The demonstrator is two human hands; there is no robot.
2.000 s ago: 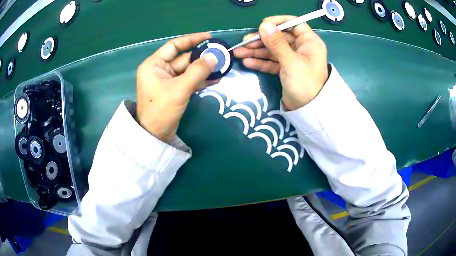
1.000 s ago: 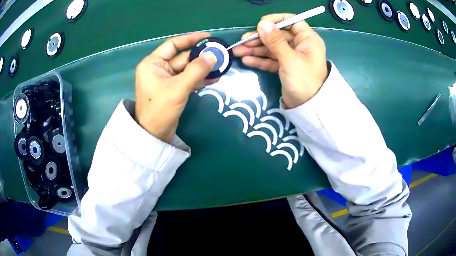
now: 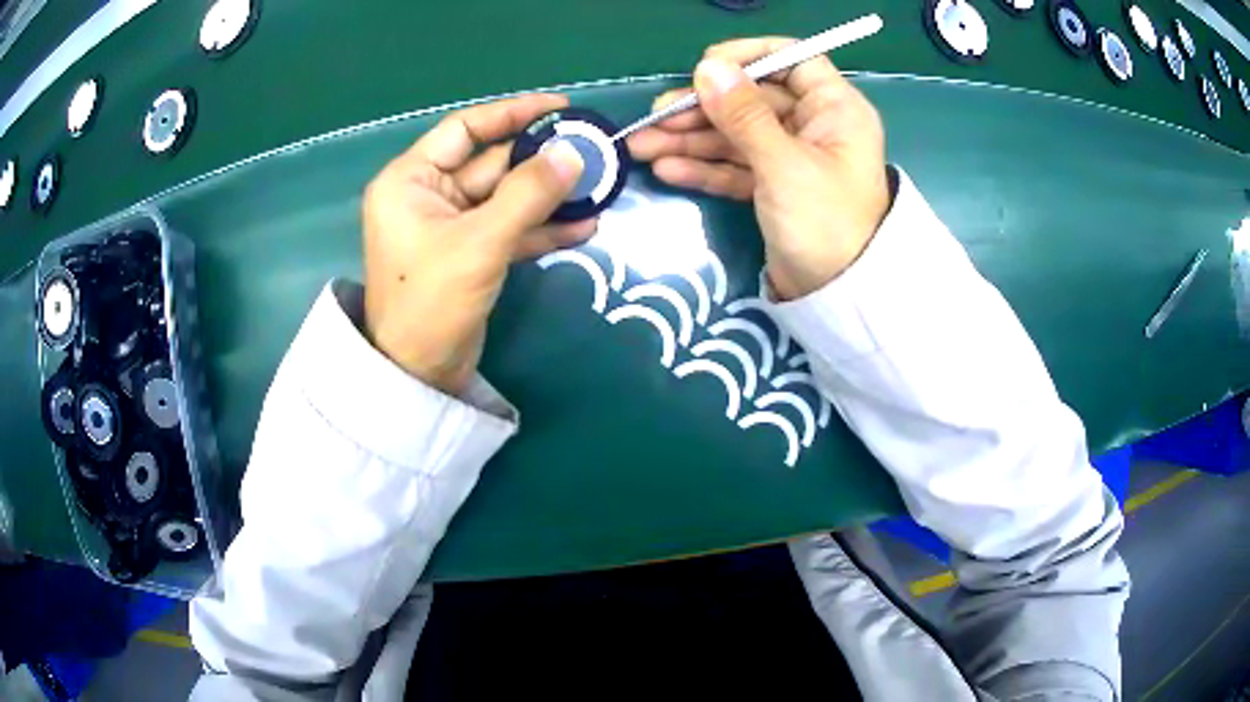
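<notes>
My left hand (image 3: 446, 233) holds a black-rimmed round part (image 3: 599, 167) with a bluish-grey centre, thumb on its face and fingers behind. A white arc lies around the right side of the centre. My right hand (image 3: 802, 165) holds slim silver tweezers (image 3: 818, 44) like a pen. Their tip is at the right edge of the white arc; whether it touches cannot be told. White arc pieces (image 3: 709, 390) lie in overlapping rows on the green mat below the hands, some partly behind my right sleeve. A bright shiny patch (image 3: 661, 243) lies at their upper end.
A clear plastic tray (image 3: 200, 398) heaped with black discs stands at the left. Beyond the mat edge, a green conveyor (image 3: 452, 48) carries spaced discs. A second slim tool (image 3: 1176, 294) lies at the far right. Blue items and yellow floor lines show below the bench.
The conveyor discs have moved to the right. Both hands, with the part and the tweezers, have shifted slightly left. The grips are unchanged.
</notes>
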